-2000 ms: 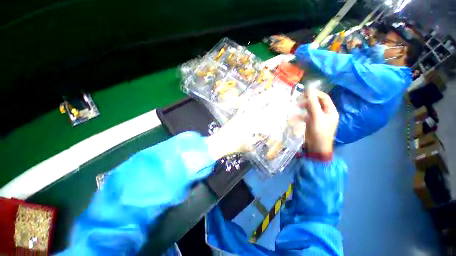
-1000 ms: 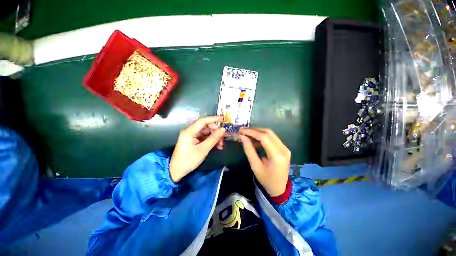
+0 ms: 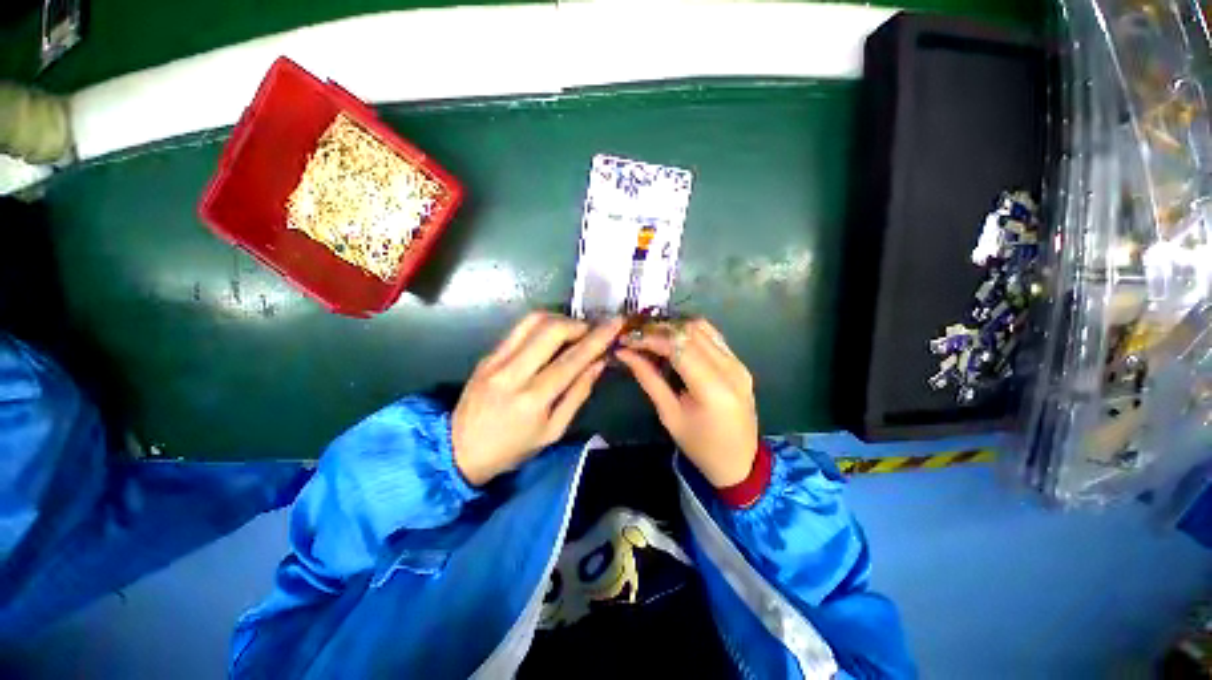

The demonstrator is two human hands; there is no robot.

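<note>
A silvery-white phone mid-frame (image 3: 614, 253) lies flat on the dark-green bench, with a small orange and dark strip near its middle. My left hand (image 3: 534, 388) and my right hand (image 3: 698, 399) meet at its near end, fingertips close together. A small dark and reddish piece shows between the fingertips, largely hidden by them. The fingers cover the frame's near edge, so which hand holds the piece is unclear.
An open red bin (image 3: 273, 173) of tiny pale pieces stands at the left. A black tray (image 3: 937, 266) at the right holds a heap of small boards (image 3: 990, 299). Clear plastic trays (image 3: 1083, 319) are stacked beyond it. A white rail (image 3: 465, 60) runs behind. A blue sleeve shows at far left.
From reaching over the clear trays, my hands came to the mid-frame. Since a second ago, the fingertips have closed together over its near end, and the orange-yellow part there is no longer visible.
</note>
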